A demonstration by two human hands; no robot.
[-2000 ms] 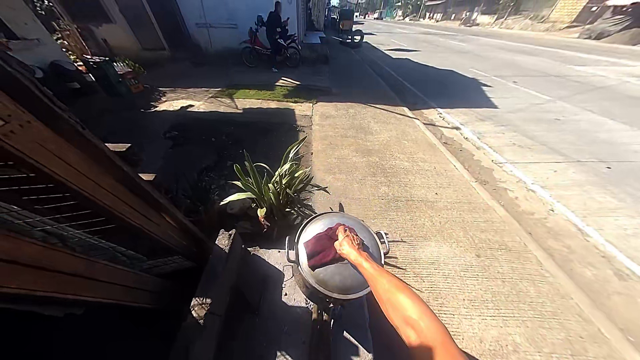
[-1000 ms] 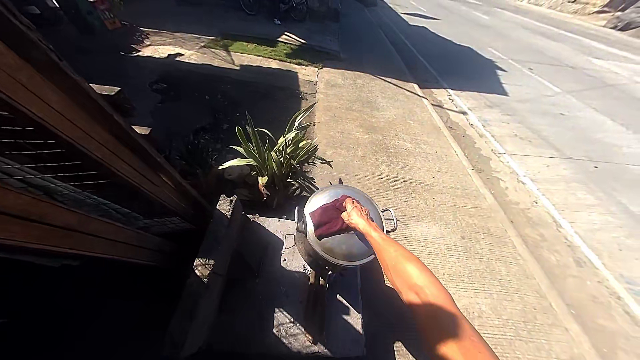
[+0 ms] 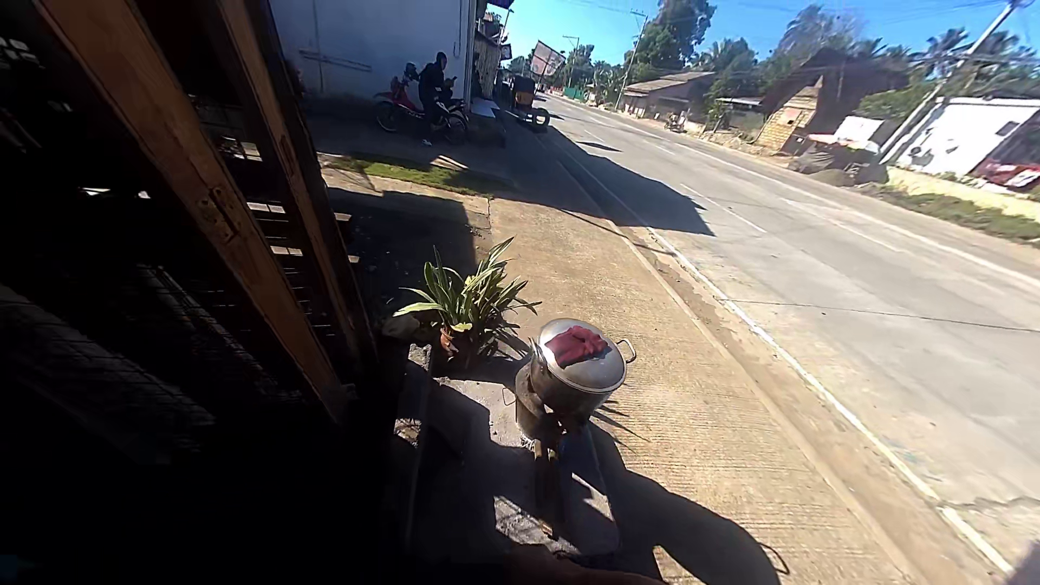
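A metal pot [image 3: 573, 394] with side handles stands on a small stove [image 3: 530, 410], with pieces of firewood [image 3: 548, 487] sticking out below it. Its domed metal lid [image 3: 600, 370] is on, and a dark red cloth [image 3: 575, 346] lies bunched on top. No hand touches the pot or the cloth. A dim piece of skin, perhaps part of an arm, shows at the bottom edge; neither of my hands can be made out.
A leafy plant [image 3: 471, 301] grows just behind the pot. Wooden framing with wire mesh [image 3: 219, 211] rises at the left. A concrete road [image 3: 812, 252] runs along the right. Farther off, a person [image 3: 431, 93] is beside a red motorcycle [image 3: 394, 106].
The hand that held the dark red cloth on the lid has let go and left the view; the cloth stays on the lid. The view has tilted up toward the road.
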